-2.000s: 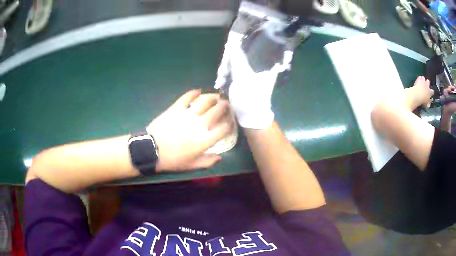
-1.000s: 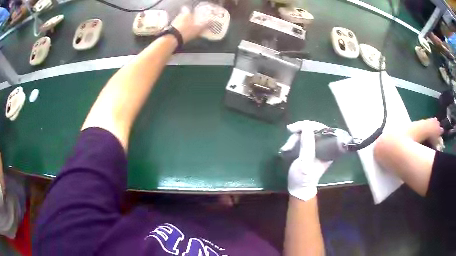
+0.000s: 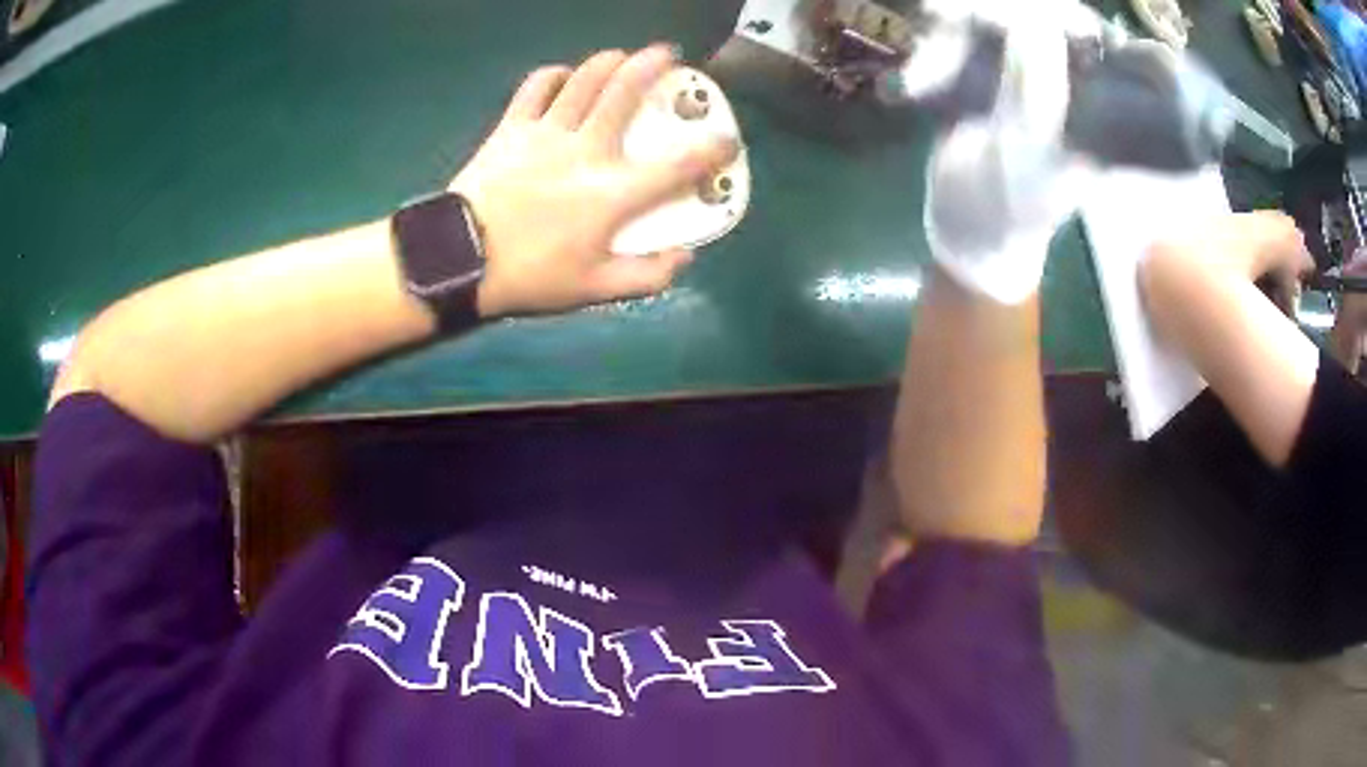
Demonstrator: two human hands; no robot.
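An off-white oval plastic housing (image 3: 678, 228) lies on the green bench, with two round metal posts on its face. My bare left hand (image 3: 577, 188) presses on it, fingers spread over its left side and one finger across its middle between the posts. My gloved right hand (image 3: 997, 150) is blurred at the upper right, closed around the dark grey electric screwdriver (image 3: 1151, 108). The driver's bit is blurred near the screw feeder (image 3: 795, 27). The feeder is a silver-grey box, partly cut off by the top edge.
A long white board (image 3: 1147, 300) lies to the right, under a neighbouring person's bare forearm (image 3: 1222, 330). Other housings (image 3: 1162, 18) show at the top right. The bench's near edge (image 3: 600, 399) runs in front of my body.
My left hand has come back from the far row of housings and now holds one down on the near bench. My right hand has moved up and right with the screwdriver, beside the feeder.
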